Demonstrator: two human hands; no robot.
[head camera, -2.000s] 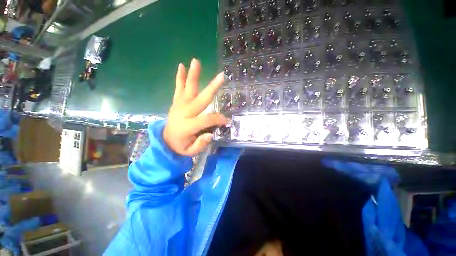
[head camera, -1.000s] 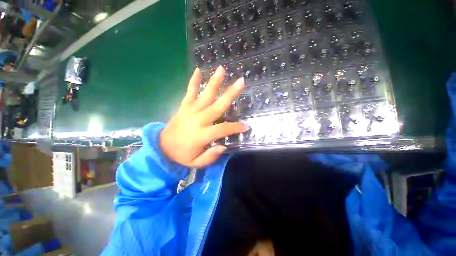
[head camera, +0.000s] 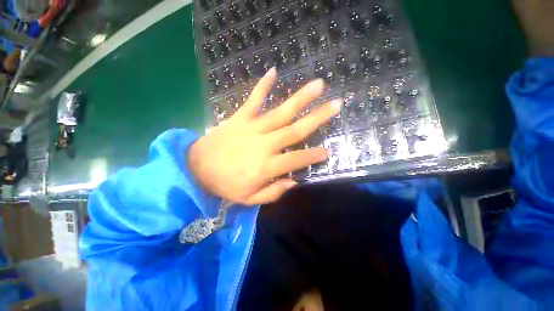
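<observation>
The clear plastic blister tray (head camera: 432, 109) lies on the green bench, with a dark shiny small part in each visible pocket and strong glare along its near row. My left hand (head camera: 258, 143) is spread palm down over the tray's near left part, fingers apart, holding nothing visible. It covers several pockets; whether it touches the tray I cannot tell. My right hand (head camera: 537, 27) shows only as a dim, blurred patch at the upper right edge, cut off by the picture, right of the tray. What it holds is hidden.
A silver bag (head camera: 68, 108) with dark pieces lies on the green bench surface (head camera: 136, 91) at far left. A pale speckled item (head camera: 199, 231) shows below the bench edge by my left sleeve. A white-framed box (head camera: 473, 222) stands below the bench at right.
The view has shifted right, so tray and bag sit further left. My left hand has moved rightward over the tray from its left edge. My right sleeve and part of my right hand have come into view.
</observation>
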